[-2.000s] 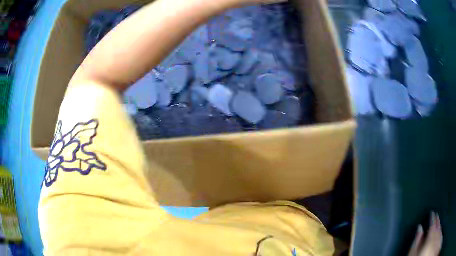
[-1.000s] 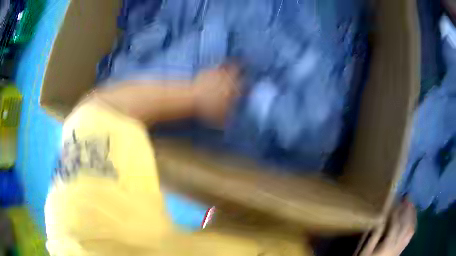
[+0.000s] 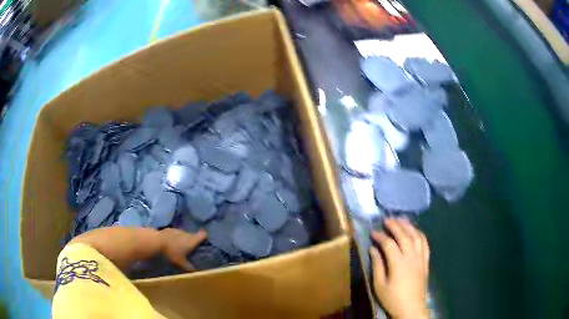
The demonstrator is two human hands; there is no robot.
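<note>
A large open cardboard box (image 3: 249, 283) stands at the left, with many overlapping grey-blue oval end caps (image 3: 201, 203) inside. My left hand (image 3: 181, 244) is low in the box at its near side, thumb spread, partly among the caps; its fingers are hidden, so any hold on a cap cannot be told. My right hand (image 3: 402, 265) lies on the dark worktop edge, right of the box, palm down with fingers apart. Its fingertips are just below the near caps of a loose pile (image 3: 403, 190) on the worktop. No cap shows in it.
The shiny dark worktop (image 3: 321, 56) runs along the box's right side. A green conveyor belt (image 3: 499, 187) lies further right. A dark and orange printed sheet (image 3: 374, 19) with a white border lies beyond the pile. Blue floor (image 3: 93, 59) shows at the upper left.
The view has shifted, so the whole box and the worktop pile now show. My left hand is lower, at the box's near side. My right hand is now flat beside the pile, no longer at the box corner.
</note>
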